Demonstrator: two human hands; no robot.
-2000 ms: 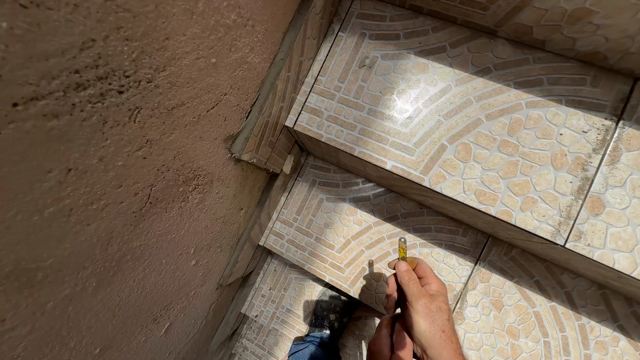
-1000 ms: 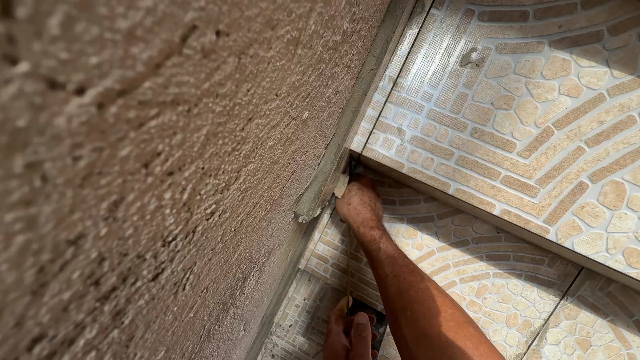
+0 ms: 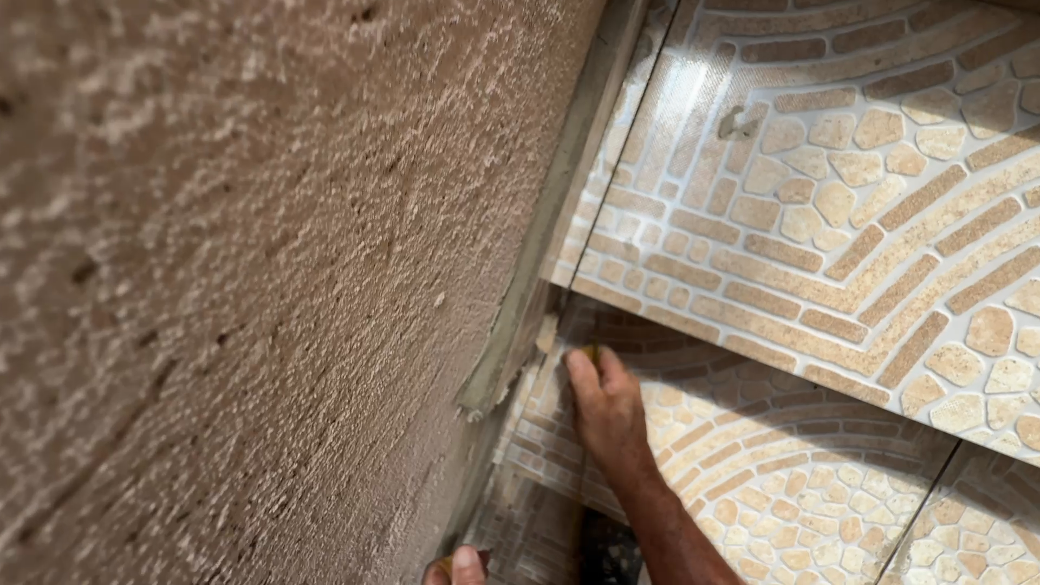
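My right hand reaches in from the lower right and pinches a small yellow piece, seemingly the end of a tape measure's blade. It is by the inner corner of the lower tiled step, just under the front edge of the upper tiled step. At the bottom edge, beside the wall, my left hand shows only its thumb and part of a finger, closed on a yellowish and dark item, seemingly part of the tape measure. Most of that item is out of frame.
A rough plastered wall fills the left side. Along its foot runs a strip of grey mortar with a broken lower end. A small pale piece stands at the step corner. Part of a dark speckled shoe shows below.
Two seconds ago my hands were close together over the lower step; now they are apart beside the wall. Since one second ago, my right hand has come slightly away from the corner. The view has moved closer.
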